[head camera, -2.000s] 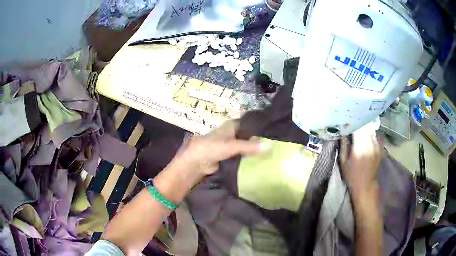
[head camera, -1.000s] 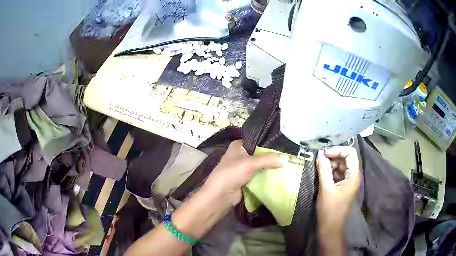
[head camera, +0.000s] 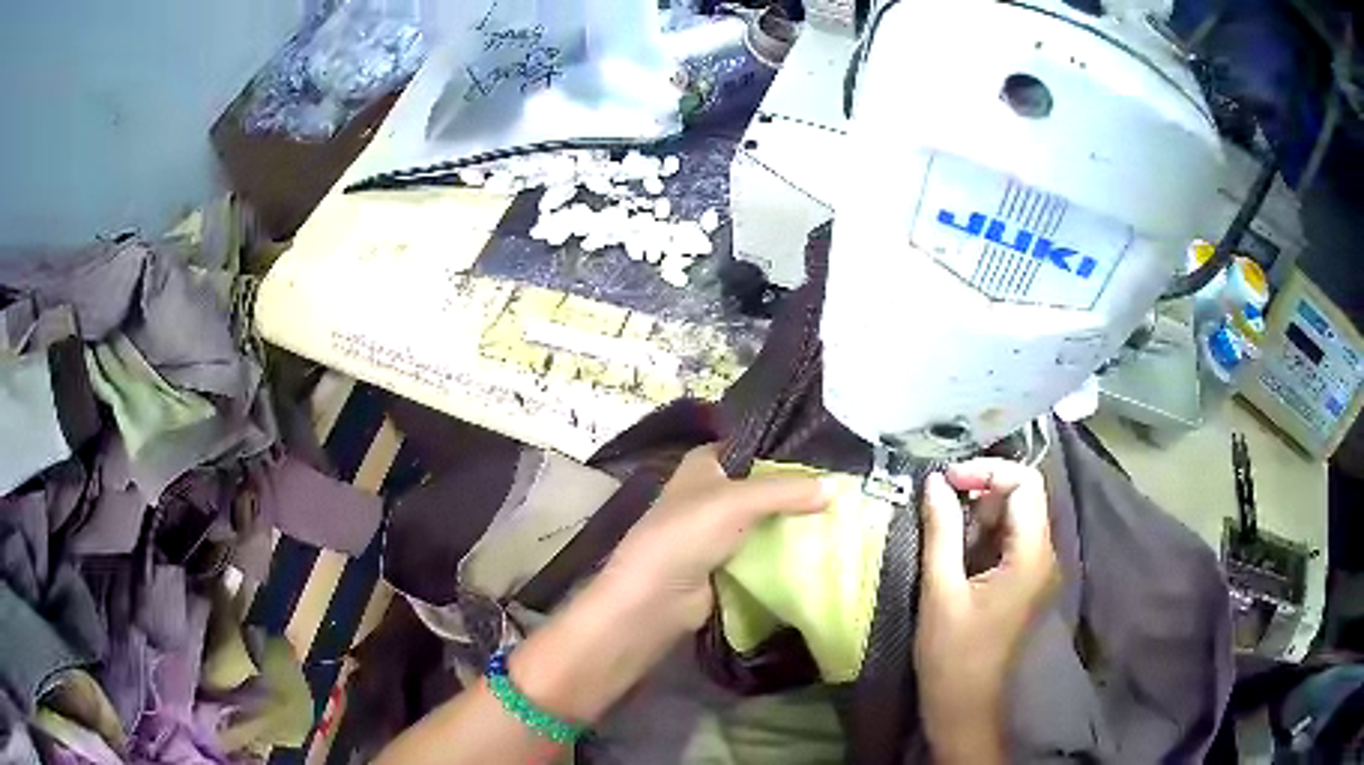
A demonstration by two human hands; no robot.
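Observation:
A dark brown garment (head camera: 1144, 598) is bunched under the big white JUKI machine head (head camera: 1017, 224). Its yellow-green panel (head camera: 815, 575) and dark ribbed strip (head camera: 895, 598) lie at the small metal clamp (head camera: 886, 481). My left hand (head camera: 703, 523) holds the garment by the panel, with the thumb on top pointing at the clamp. My right hand (head camera: 987, 553) is just right of the clamp, thumb and forefinger close together above the cloth. Whether something is between those fingertips cannot be told.
White roundish pieces (head camera: 628, 224) lie loose on the dark table patch, near a marked plastic bag (head camera: 524, 75). Stacked garments (head camera: 120, 508) heap at left beside a slatted rack (head camera: 322, 575). A control panel (head camera: 1309, 359) and small bottles (head camera: 1234, 314) are at right.
My left hand has moved from resting on the panel to holding it bunched. My right hand has come from behind the head's lower right to beside the clamp. The panel is more folded.

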